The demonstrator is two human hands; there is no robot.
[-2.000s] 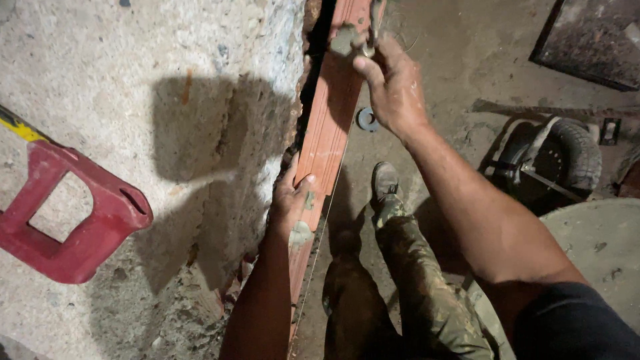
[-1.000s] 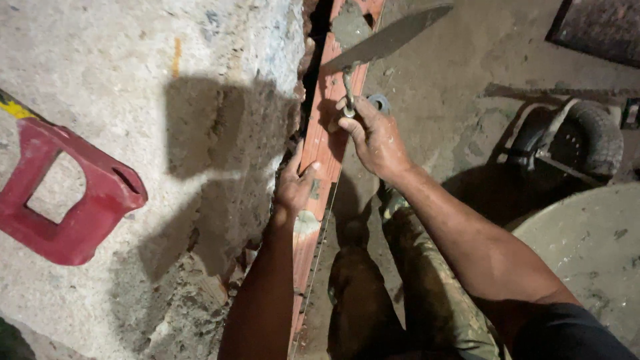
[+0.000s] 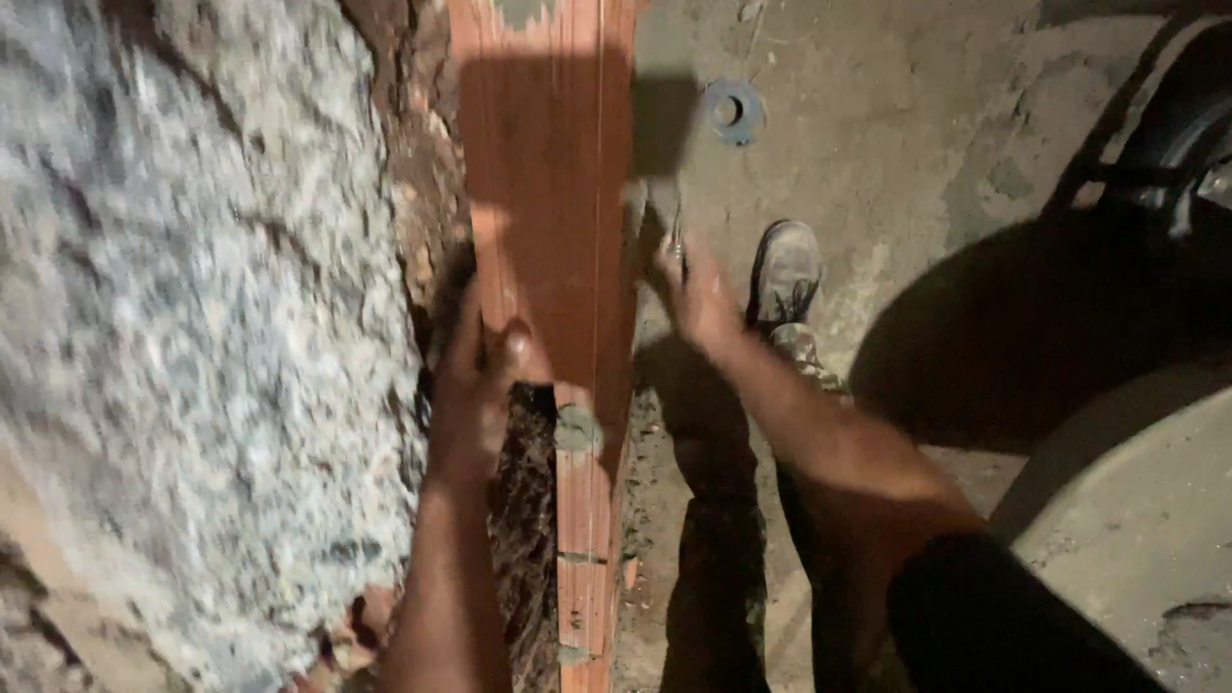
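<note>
A row of red hollow clay bricks (image 3: 549, 241) runs up the middle of the head view, with grey mortar (image 3: 578, 428) on it and a thin line along its length. My left hand (image 3: 481, 375) is at the left side of the wide brick near its lower end, its thumb over the brick's corner. On the right side of the row, my right hand (image 3: 695, 279) is closed round the handle of a trowel; the hand is blurred and the blade is hard to make out beside the brick.
A rough stone wall (image 3: 221, 337) fills the left, with a dark gap between it and the bricks. At right are a grey ring (image 3: 733, 111) on the floor, my shoe (image 3: 787, 272), a dark wheeled object (image 3: 1179, 144) and the rim of a large mortar container (image 3: 1136, 472).
My right hand has moved from over the bricks to their right side, and the trowel blade no longer lies across them. The red saw handle has left the view, which has shifted.
</note>
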